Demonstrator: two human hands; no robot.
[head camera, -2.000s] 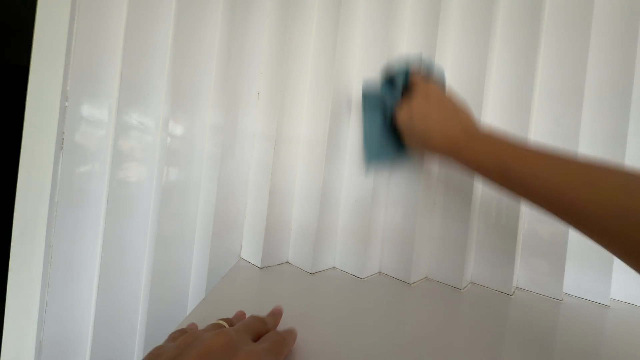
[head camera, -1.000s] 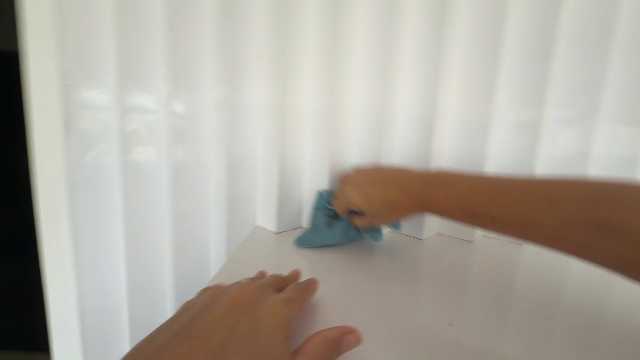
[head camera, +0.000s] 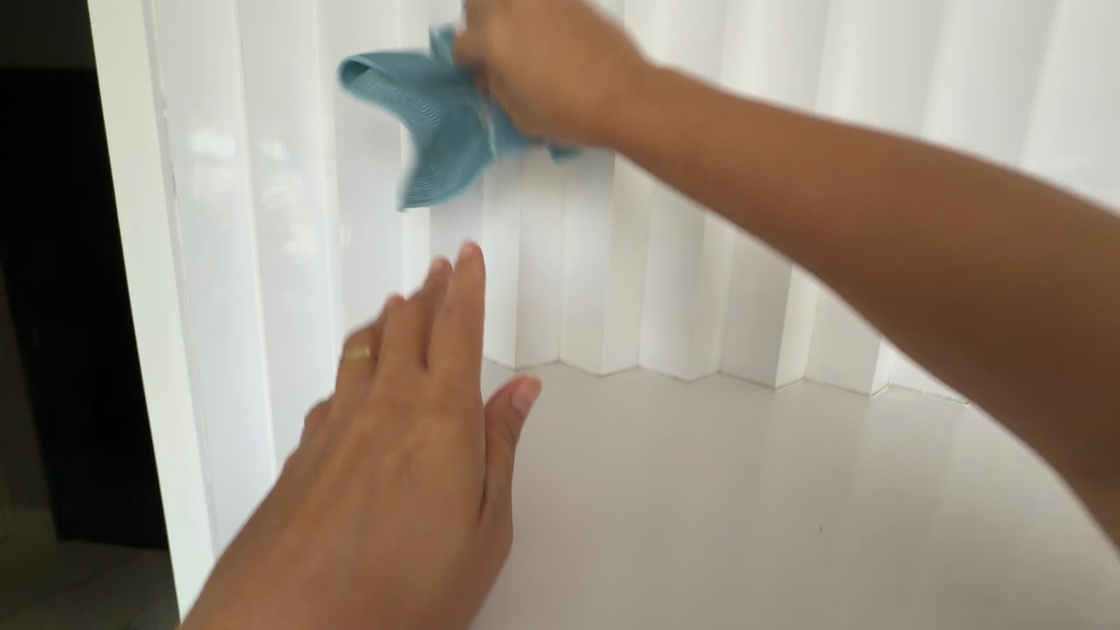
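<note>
My right hand (head camera: 551, 74) grips a crumpled blue cloth (head camera: 446, 118) in front of the upper part of a white pleated panel (head camera: 577, 271). One corner of the cloth hangs down at the left, and its edges are slightly blurred. Lower and to the left, my left hand (head camera: 411, 437) is raised with its back to me, holding nothing. Its thumb stands apart from the fingers, and a ring is on one finger. Whether the left fingertips touch anything, I cannot tell.
A smooth white surface (head camera: 700, 490) meets the panel along a zigzag edge, with a small dark speck (head camera: 821, 528) on it. On the left runs a white upright frame edge (head camera: 144, 289), and beyond it is a dark area with floor at the bottom.
My right hand has risen with the cloth from the zigzag bottom edge, where it was one second ago. My left hand has lifted, its fingers now pointing up.
</note>
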